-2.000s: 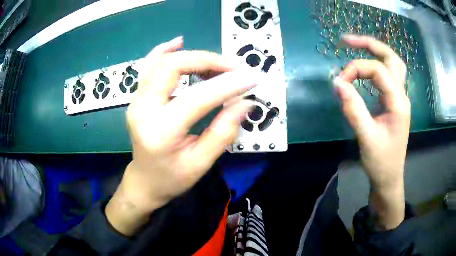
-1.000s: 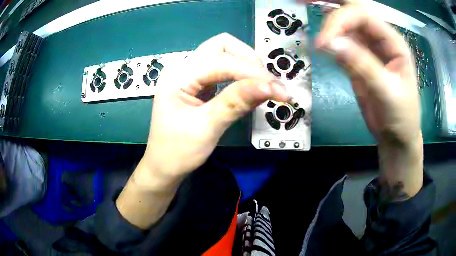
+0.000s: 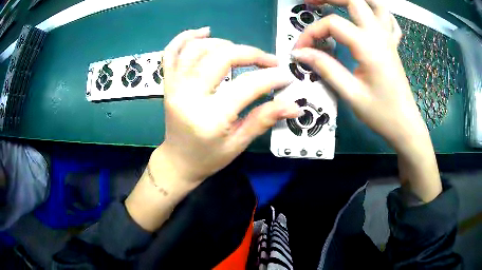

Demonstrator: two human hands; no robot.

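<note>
A silver-white panel (image 3: 303, 146) with round black fan-like cutouts stands lengthwise in front of me. My left hand (image 3: 216, 100) is over its left edge, thumb tip by the lowest cutout and forefinger higher up, fingers apart, with no ring visible in it. My right hand (image 3: 364, 63) is over the panel's upper part, thumb and forefinger tips close together by the middle cutout. Whether they pinch a ring is too small to tell. The hands partly hide the middle and upper cutouts. A second panel (image 3: 119, 89) lies crosswise at left, its right part behind my left hand.
A scatter of tiny copper and dark rings (image 3: 430, 74) lies at right on the green surface (image 3: 58, 105). A shiny clear thing (image 3: 472, 89) is at the right edge. A stack of panels (image 3: 20, 74) is at far left. A blue stool (image 3: 71, 195) is below.
My right hand has moved left from beside the panel to over its middle cutout. My left thumb and forefinger have parted. The ring scatter is more visible.
</note>
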